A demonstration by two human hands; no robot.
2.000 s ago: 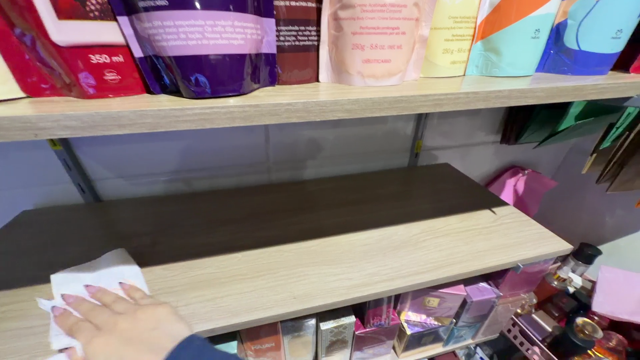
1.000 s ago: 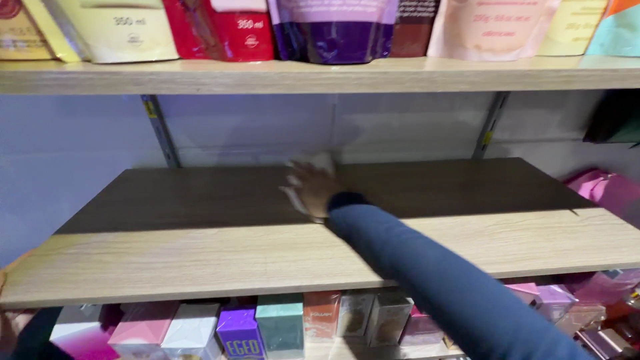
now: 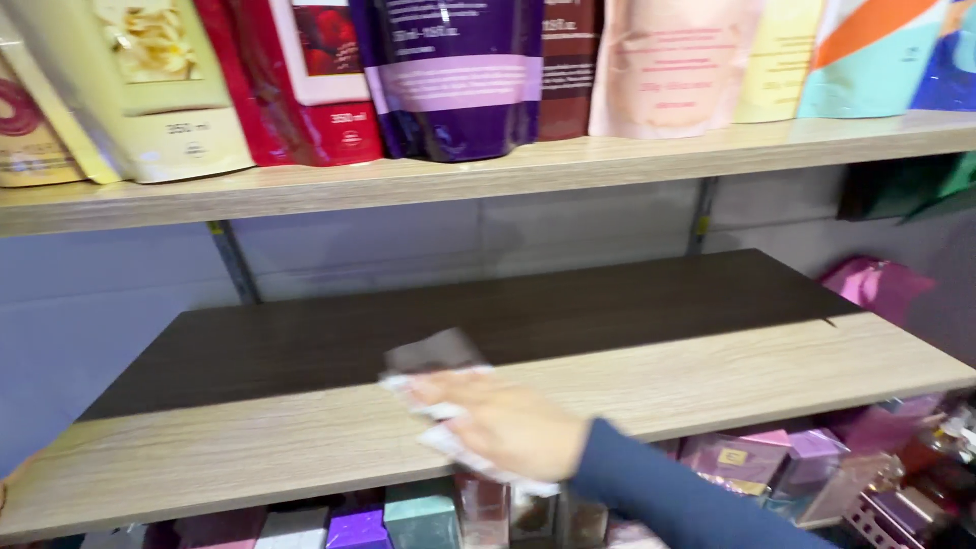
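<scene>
My right hand (image 3: pixel 507 419), in a dark blue sleeve, presses a white cloth or paper wipe (image 3: pixel 438 354) against the middle of a wooden shelf board (image 3: pixel 686 362). Both hand and wipe are blurred. The wipe lies under the fingers and spans the line between the board's pale front part and its dark rear part. At the far left edge, by the board's left front corner, a sliver of skin shows, likely my left hand (image 3: pixel 6 488); its fingers are hidden.
Above, a shelf (image 3: pixel 457 179) carries a row of refill pouches, among them a purple pouch (image 3: pixel 457 84). Boxed products, such as a teal box (image 3: pixel 422 515), stand beneath the board. A pink bag (image 3: pixel 877 286) is behind its right end, and bottles (image 3: pixel 953 435) stand at lower right.
My right hand, with the wipe, has come from the back of the board toward its front edge. Two seconds ago it was at the board's left front part.
</scene>
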